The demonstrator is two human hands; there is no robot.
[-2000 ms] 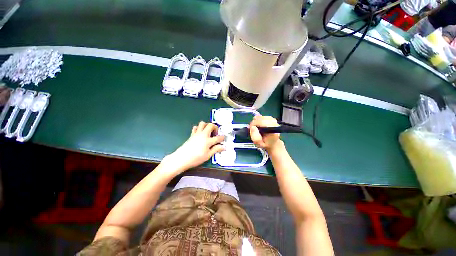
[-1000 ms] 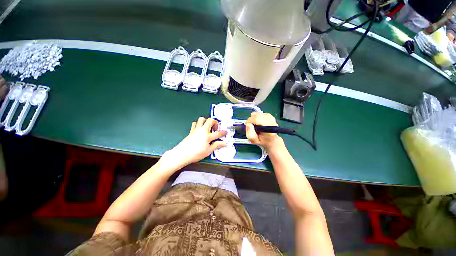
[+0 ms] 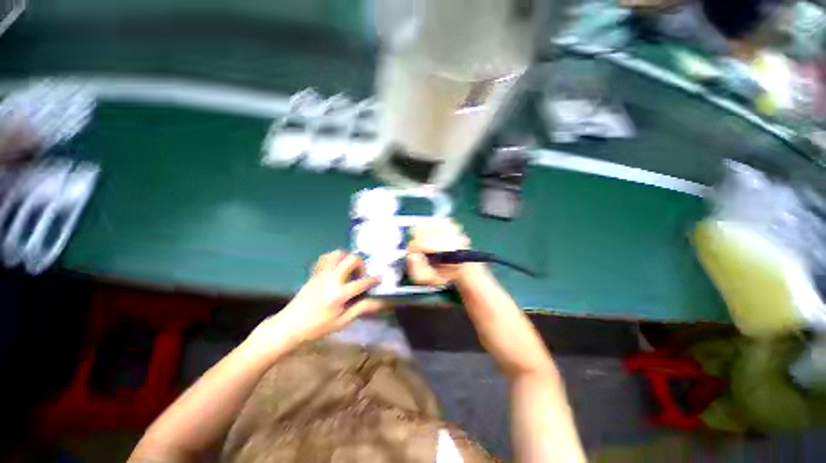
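Three white plastic housings (image 3: 379,237) lie side by side at the bench's front edge, round ends to the left. My right hand (image 3: 439,253) holds the black soldering iron (image 3: 471,258) over the nearest housing; its tip is too blurred to make out. My left hand (image 3: 331,294) rests its fingertips at the round end of the nearest housing; whether it grips it cannot be told. The whole frame is blurred. The dark iron stand (image 3: 503,181) is right of the white fume hood (image 3: 444,108).
Three more housings (image 3: 321,136) lie left of the hood. At far left are a heap of small white parts (image 3: 54,108), more housings (image 3: 45,217) and part of another person's hand (image 3: 18,140). A yellow block in clear plastic (image 3: 747,276) lies at right. Red stools (image 3: 675,384) stand below.
Both hands have moved toward me, from the middle housing to the nearest one, with the iron still in my right hand. The view has shifted and blurred. A person's hand now shows by the heap.
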